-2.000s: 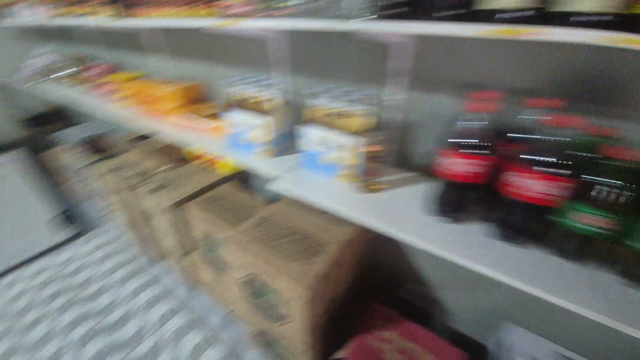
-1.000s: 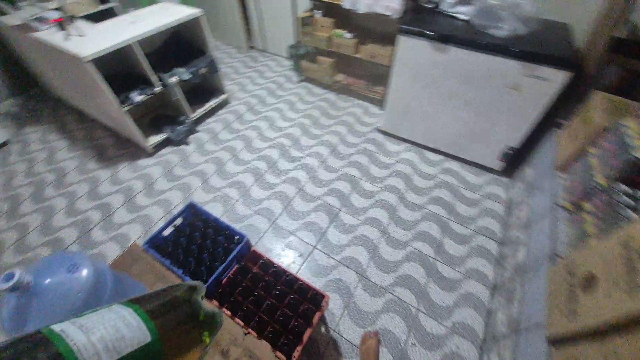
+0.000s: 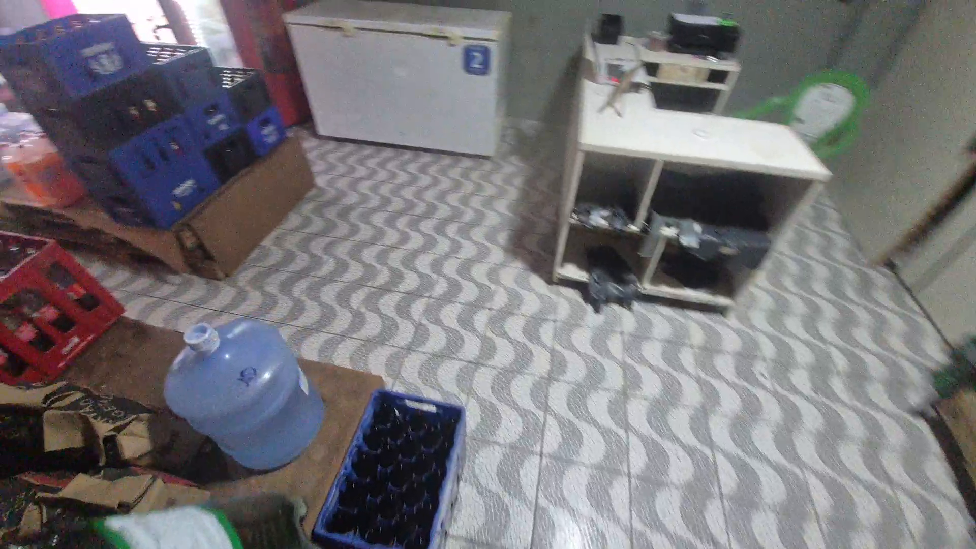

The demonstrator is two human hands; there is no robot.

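Neither my left hand nor my right hand shows in the head view. A blurred green bottle with a white label (image 3: pixel 171 528) juts in at the bottom left edge, close to the camera; what holds or supports it is hidden. Beyond it, a large blue water jug (image 3: pixel 248 393) stands upright on brown cardboard (image 3: pixel 339 389). To the jug's right is a blue plastic crate (image 3: pixel 455 457) with dark, divided compartments.
A red crate with bottles (image 3: pixel 57 305) sits at left, above torn cardboard packaging (image 3: pixel 99 438). Blue crates (image 3: pixel 164 168) are stacked behind. A white chest freezer (image 3: pixel 400 84) and white counter (image 3: pixel 701 137) stand farther back, with a green chair (image 3: pixel 827 114) behind the counter.
The view has swung widely from shelves of bottles to the floor and counter. A fingertip at the bottom edge one second ago is out of view now. The green bottle shows lower in the frame.
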